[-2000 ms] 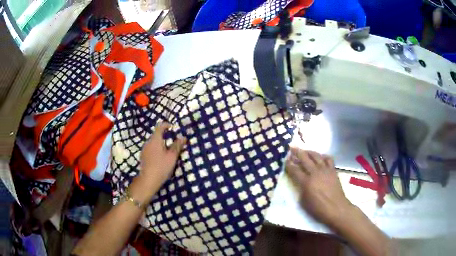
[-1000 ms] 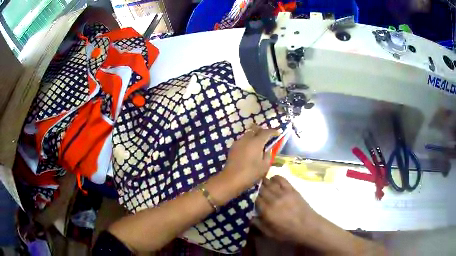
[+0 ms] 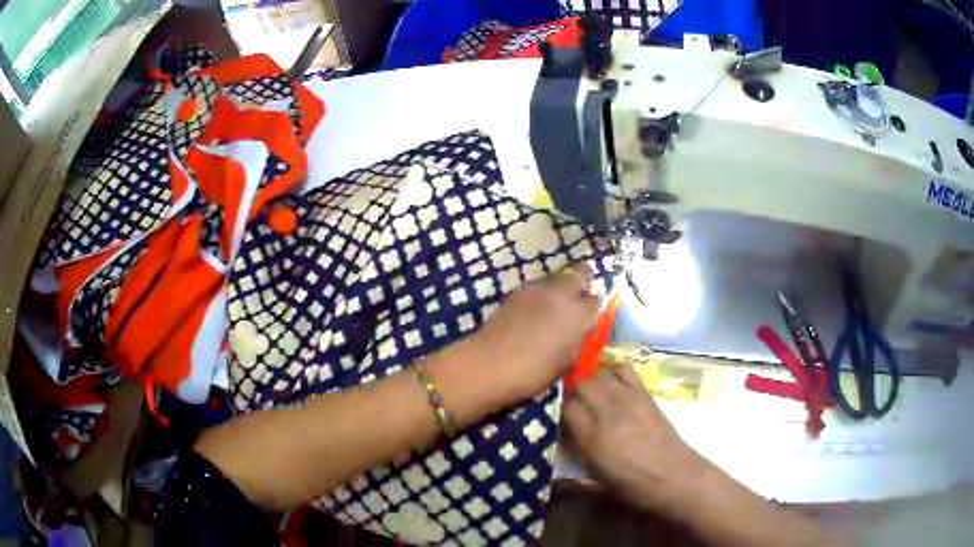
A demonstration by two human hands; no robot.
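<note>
The printed body panel [image 3: 427, 267], navy with a cream lattice, lies spread left of the needle, its right edge under the presser foot [image 3: 630, 251]. An orange strip [image 3: 590, 344] shows along that edge between my hands. My left hand [image 3: 539, 326] lies on the panel with its fingertips at the edge, just in front of the presser foot. My right hand [image 3: 614, 422] is nearer to me, its fingertips on the lower end of the orange strip and panel edge. The fingertips of both are partly hidden. The off-white sewing machine [image 3: 790, 160] stands at the right.
A heap of orange, white and navy pieces [image 3: 160, 299] lies at the left beside a cardboard box [image 3: 53, 160]. Thread snips [image 3: 803, 331], red strips [image 3: 790, 379] and dark scissors [image 3: 863, 369] lie right of the needle. Blue bins [image 3: 427, 32] with printed cloth stand behind the table.
My left hand has moved from the middle of the panel to its right edge near the needle. My right hand has moved left and nearer to me. More of the orange strip now shows.
</note>
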